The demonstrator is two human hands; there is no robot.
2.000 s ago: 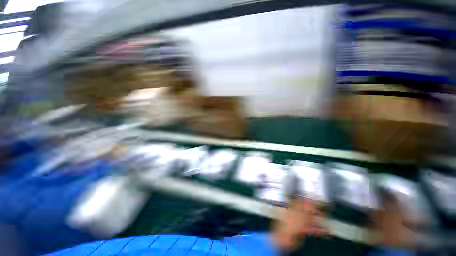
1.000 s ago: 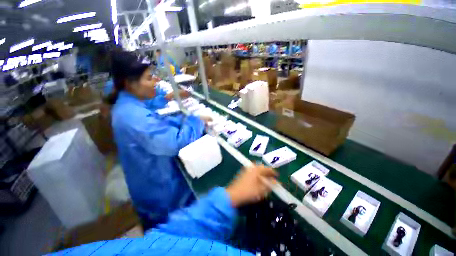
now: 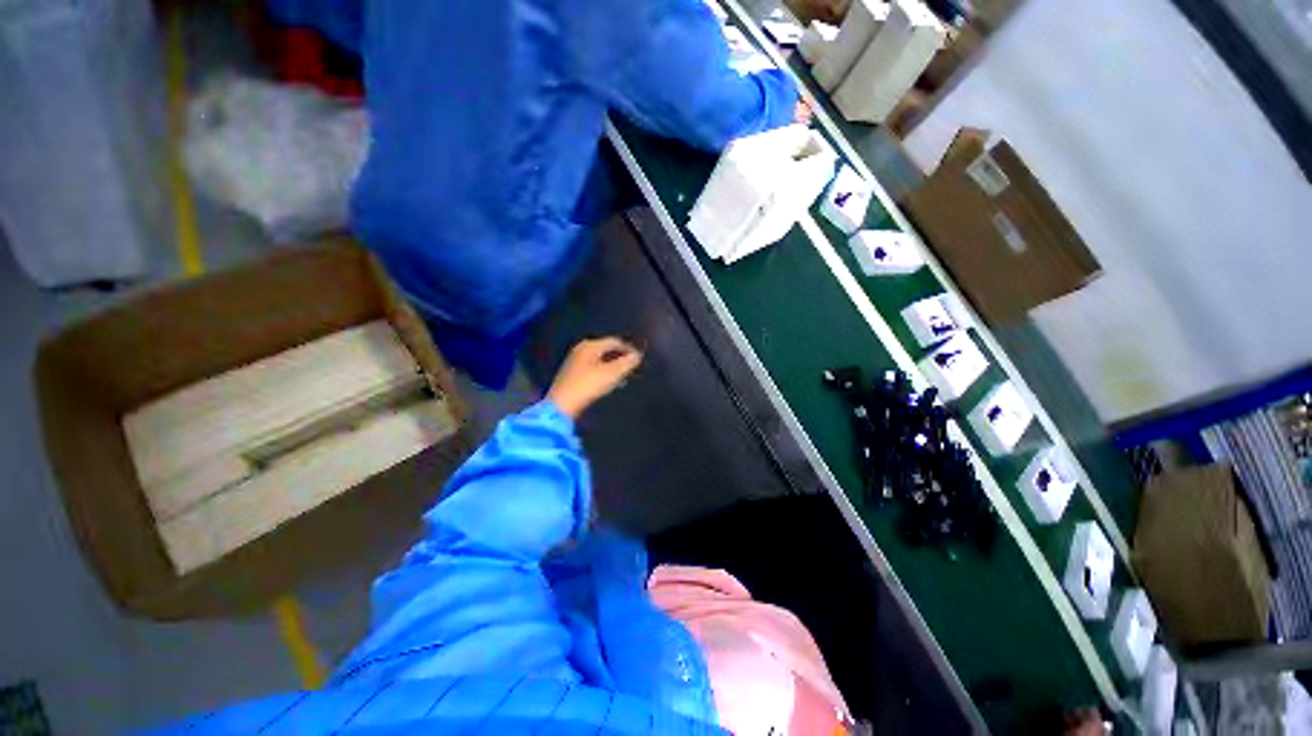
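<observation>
A loose heap of black cables [image 3: 928, 467] lies on the green surface before me. Beyond the pale rail, a slanting row of open white box trays [image 3: 1000, 417] lies on the belt, with dark cables visible inside many of them. My left hand [image 3: 593, 374] is left of the bench edge, over the dark gap, fingers curled. A small dark spot shows at its fingertips; I cannot tell if it is a held thing. Only a small part of my right hand [image 3: 1086, 723] shows at the bottom edge, near the rail; its fingers are hidden.
A brown carton [image 3: 87, 539] holding long white blocks stands on the floor at left. A person in a blue smock [image 3: 468, 158] stands ahead, beside a white box stack [image 3: 755, 194] on the bench. Brown cartons [image 3: 1000, 230] stand beyond the belt.
The view has tilted down and turned. My left hand has moved from the rail above the cable heap to beyond the bench's near edge. Part of my right hand now shows.
</observation>
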